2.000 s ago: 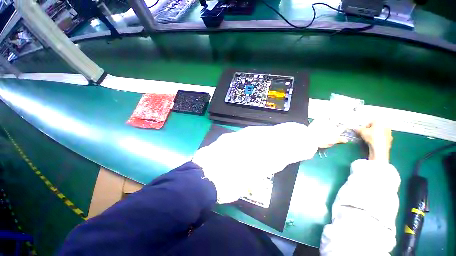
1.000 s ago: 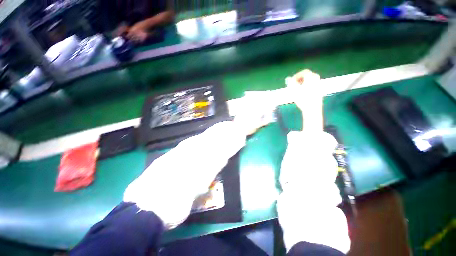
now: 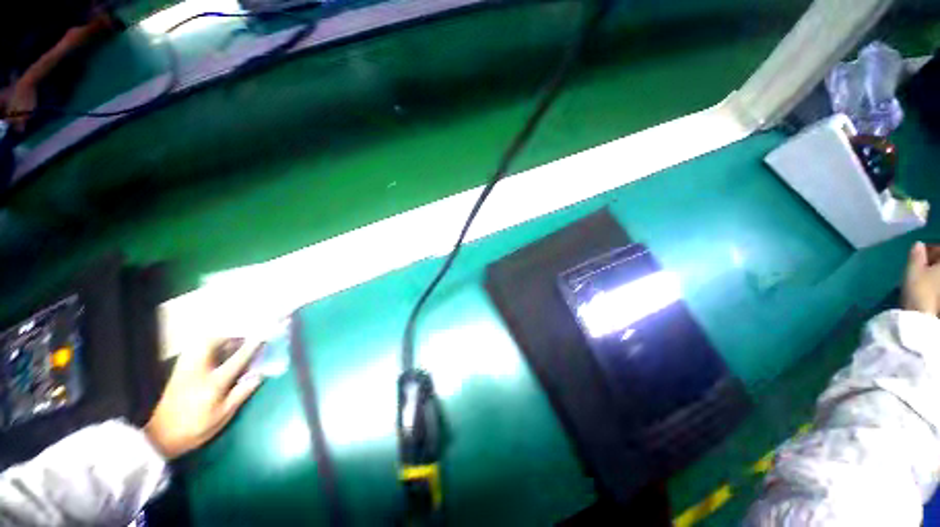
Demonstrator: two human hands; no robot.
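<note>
My left hand [image 3: 206,396] is at the lower left. Its thumb and fingers close on the edge of a small, shiny clear plastic bag [image 3: 273,352]. My right hand [image 3: 920,283] is at the far right, partly cut off by the picture's edge, near a white box. Its fingers are not clear enough to tell whether they hold anything. At the left edge, an open unit [image 3: 41,360] with a circuit board and an orange-yellow patch lies on black foam [image 3: 108,340].
A black electric screwdriver [image 3: 417,432] with a yellow band lies centrally, its cord running up. Thin dark tweezers [image 3: 309,412] lie to its left. A glossy dark device [image 3: 644,329] lies on black foam [image 3: 536,299]. A white box [image 3: 830,180] stands at right, beside crumpled clear plastic [image 3: 868,88]. A person's arm [image 3: 62,57] shows top left.
The view has swung right. My right hand has moved far to the right, away from my left. The foam-mounted unit now sits at the left edge; the white box has come into view.
</note>
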